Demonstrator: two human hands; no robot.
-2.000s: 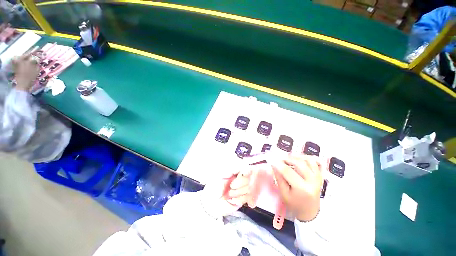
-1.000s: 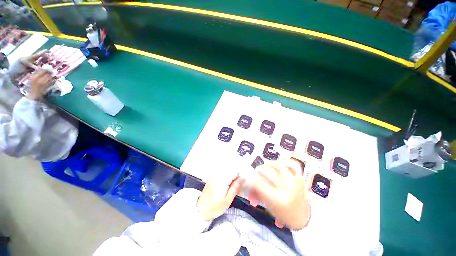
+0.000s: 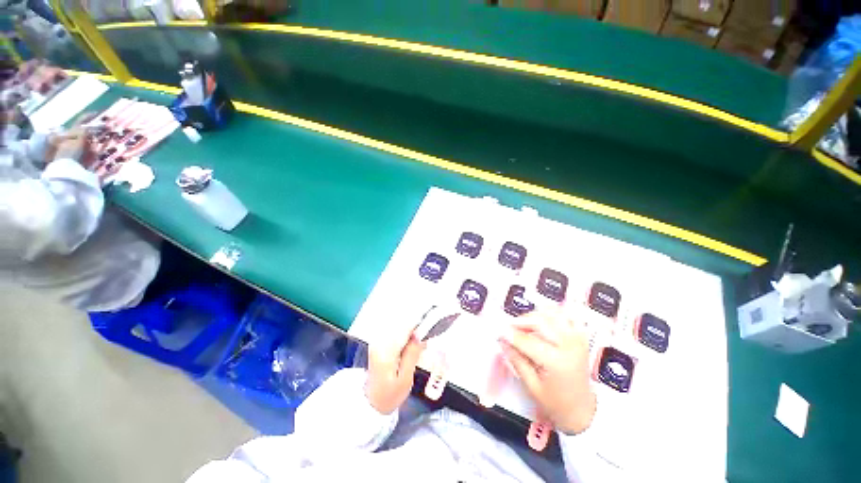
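Smartwatches with black rounded-square faces (image 3: 552, 284) lie in rows on the white board (image 3: 680, 406). My left hand (image 3: 389, 370) holds one smartwatch (image 3: 439, 324) tilted up above the board's near left part. My right hand (image 3: 557, 363) is over the board's near middle, its fingers bent and close together. A pink strap (image 3: 498, 375) shows beside its fingertips. Whether it grips that strap or a white wipe cannot be told against the board. Pink strap ends (image 3: 538, 434) hang over the board's near edge.
A translucent bottle (image 3: 215, 202) stands at left on the green bench. A tissue box (image 3: 791, 319) and a white card (image 3: 792, 409) are at right. Yellow edges (image 3: 491, 177) border the dark green conveyor beyond. Another person's sleeve (image 3: 47, 212) is at far left, above blue stools (image 3: 165, 330).
My hands were close together at the near middle and are now apart. My left hand has moved left with the watch. The board and bench sit slightly lower in the picture.
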